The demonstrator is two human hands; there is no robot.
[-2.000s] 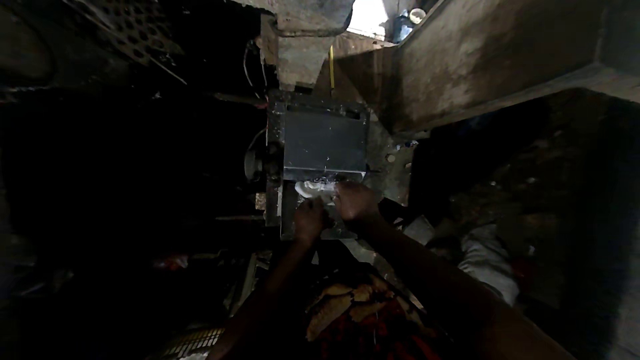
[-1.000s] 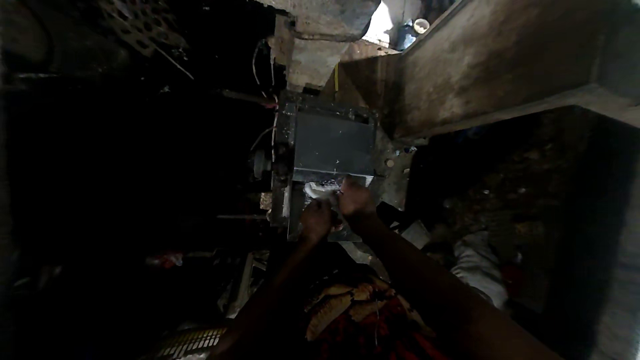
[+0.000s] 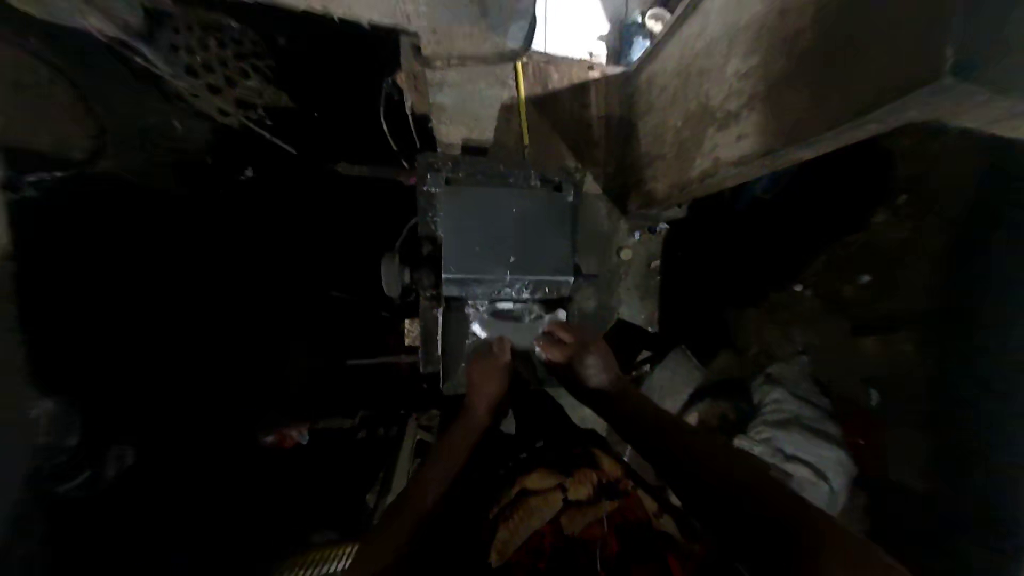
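Observation:
A dark metal machine with a flat, box-like cover point(image 3: 508, 232) stands at the centre. Just below its front edge is a pale, whitish piece point(image 3: 516, 326), thin and blurred, of a material I cannot tell. My left hand point(image 3: 488, 372) is at the lower left of this piece, thumb up against it. My right hand point(image 3: 576, 352) has its fingers closed on the right end of the piece. Both hands are over the machine's front ledge point(image 3: 454, 344). The dim light hides how the left fingers lie.
A stained, slanting slab point(image 3: 720, 104) rises at the upper right. A yellow strip point(image 3: 522, 104) runs behind the machine. A round knob-like part point(image 3: 392, 274) juts out at its left. Pale cloth point(image 3: 800, 432) lies at the lower right. A perforated sheet point(image 3: 212, 68) is at the upper left.
The whitish piece shows more fully between my hands now, below the cover's front edge. My right hand sits a little farther from my left hand than one second ago.

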